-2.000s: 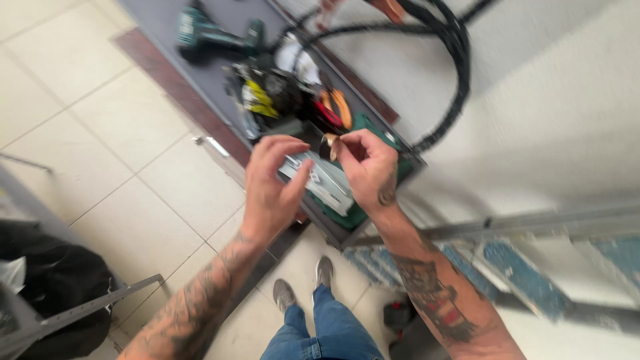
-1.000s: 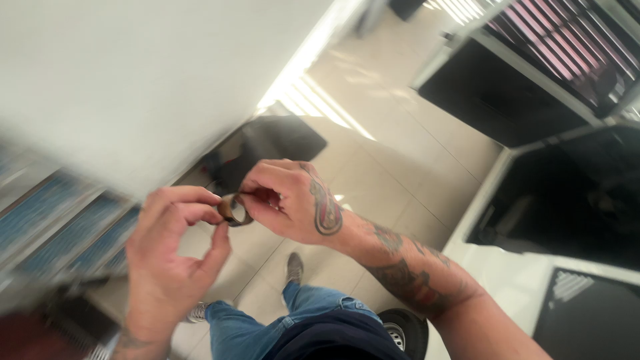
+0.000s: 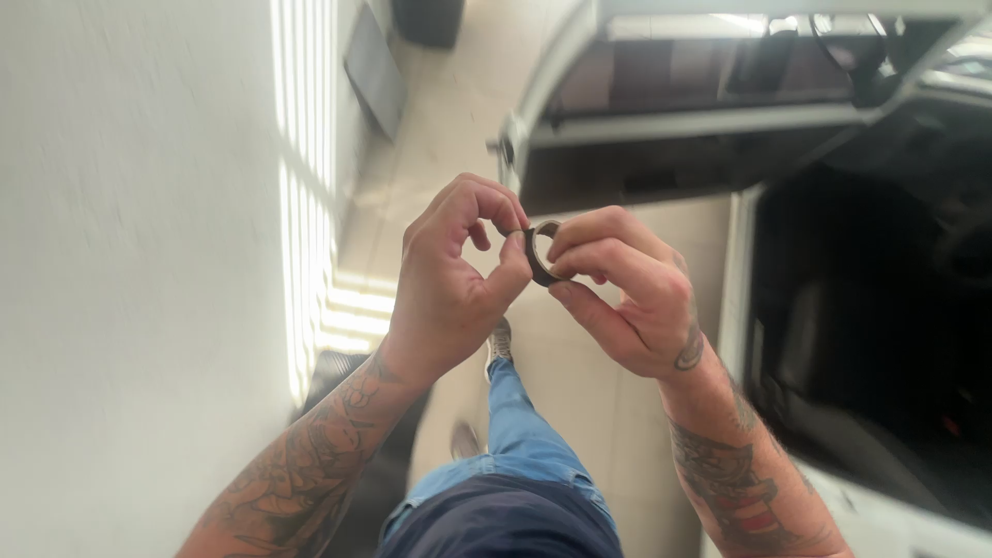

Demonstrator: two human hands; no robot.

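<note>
A small roll of dark tape (image 3: pixel 540 254) with a pale inner core is held between both hands near the middle of the head view. My left hand (image 3: pixel 465 271) pinches the roll's left edge between thumb and fingertips. My right hand (image 3: pixel 632 291) grips the roll from the right, fingers at the core and thumb below its rim. Whether a strip of tape is lifted from the roll cannot be told.
A white wall (image 3: pixel 139 271) runs along the left, with a grey panel (image 3: pixel 374 74) and a dark container (image 3: pixel 428 19) beyond. At the right stands a white vehicle with an open door (image 3: pixel 697 124). Tiled floor (image 3: pixel 604 411) lies below.
The view has swung from a bench with a green drill and tools to the wall and vehicle. The hands have come together on the roll, which the right hand held one second ago.
</note>
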